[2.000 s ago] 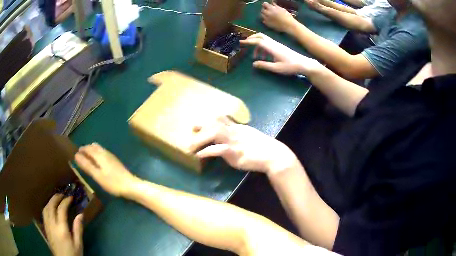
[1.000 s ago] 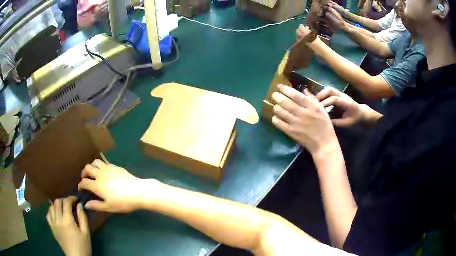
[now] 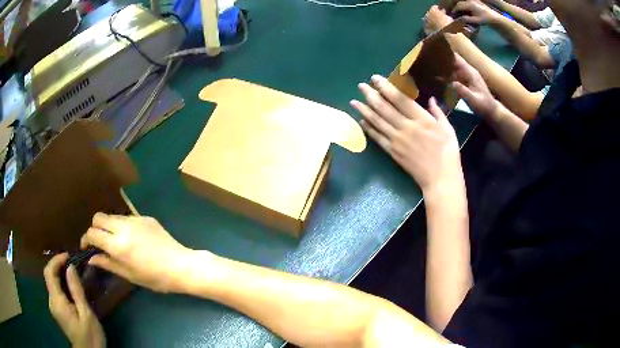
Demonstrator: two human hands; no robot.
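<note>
An open tuck-top carton stands at the lower left, its brown lid raised. My left hand is at the carton's front left, fingers bent around a dark bundle that looks like coiled black cable. My right hand reaches in from the right, with its fingertips on the same bundle. The bundle is small and partly covered by my fingers. The inside of the carton is mostly hidden by my hands and shadow.
A closed-down carton with its eared flap spread lies mid-table. A metal instrument with wires stands at the upper left. A neighbour's hand and arm are at the right, by another open carton. More people's arms are beyond.
My fingers have drawn together on the black bundle at the open carton. The neighbour's carton and hands have shifted, and its lid stands more in view. The camera view has also shifted.
</note>
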